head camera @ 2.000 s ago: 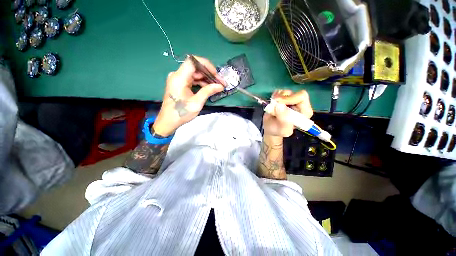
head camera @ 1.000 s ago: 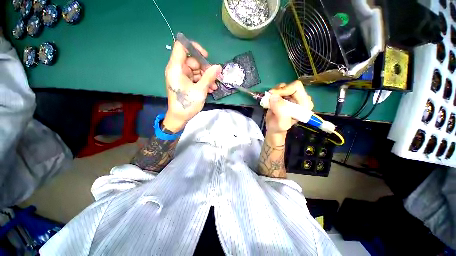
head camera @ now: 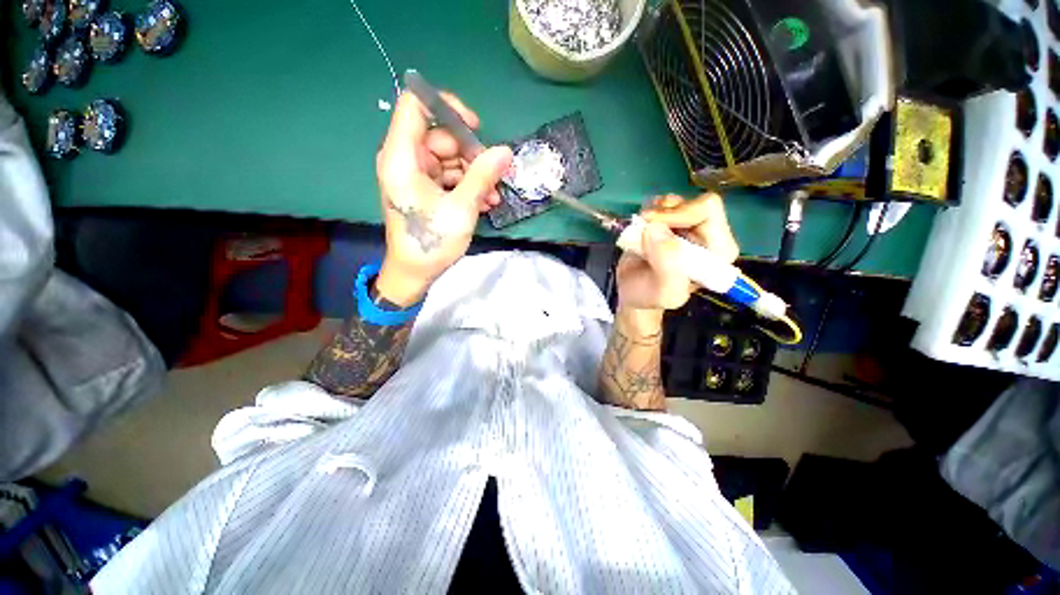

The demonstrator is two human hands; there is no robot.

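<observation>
A round module [head camera: 537, 171] with a bright white face sits on a dark square pad [head camera: 579, 157] on the green mat. My left hand [head camera: 432, 186] holds slim flat grey tweezers [head camera: 444, 115], their tip end hidden by my fingers at the module's left edge. My right hand [head camera: 674, 250] holds a white soldering iron [head camera: 697, 266] with a blue band. Its thin metal tip reaches the module's lower right edge; whether it touches is too small to tell. A thin solder wire [head camera: 374, 42] lies on the mat beyond my left hand.
A cream tub of silvery shavings [head camera: 549, 58] stands behind the pad. A fan [head camera: 715, 99] and yellow block [head camera: 924, 151] are at right, beside a white tray [head camera: 947, 262]. Dark round modules [head camera: 102, 124] lie at left. A black tray [head camera: 744, 378] is below the bench edge. Grey sleeves show at both sides.
My left hand has turned, so the tweezers slant more steeply than two seconds ago. The iron's tip has shifted slightly around the module's lower right edge. The whole view has shifted slightly.
</observation>
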